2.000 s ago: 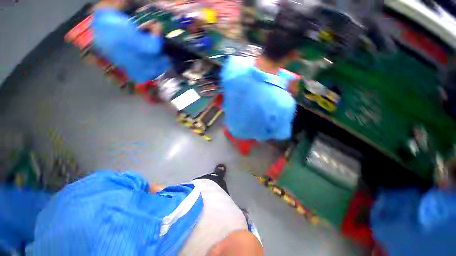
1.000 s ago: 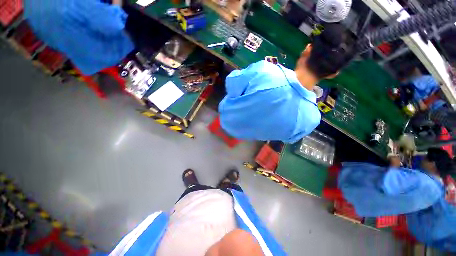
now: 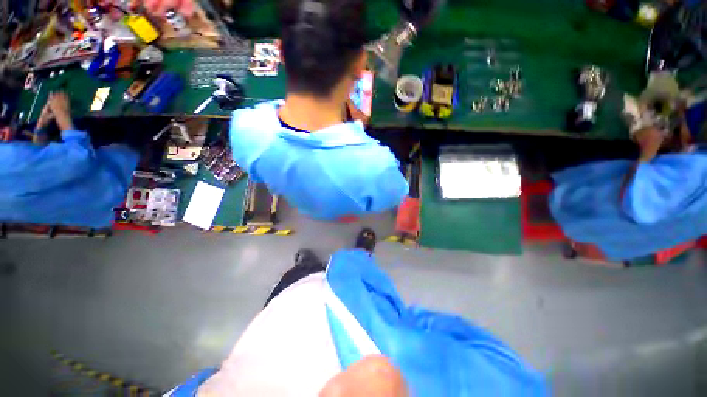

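Neither of my hands is in view. My bright blue jacket (image 3: 434,341) with its white edge strip hangs open over a pale shirt (image 3: 283,333). A blurred skin-coloured shape at the bottom edge does not show as a hand. In front of me, a silvery-white tray (image 3: 479,175) lies on a low green side table (image 3: 471,229). Behind it, the green workbench (image 3: 535,105) holds a yellow-and-black box (image 3: 440,94), a small round pale tub (image 3: 408,92) and scattered silvery metal parts (image 3: 502,91).
A person in light blue (image 3: 314,159) sits directly ahead with their back to me. Other people in blue sit at the far left (image 3: 58,182) and right (image 3: 632,205). A white sheet (image 3: 203,205) lies on a lower shelf at left. Yellow-black tape (image 3: 252,230) edges the grey floor.
The view has turned so the bench now runs level across the top. The person ahead appears further left. My feet have changed position, and my jacket's right side now spreads wide.
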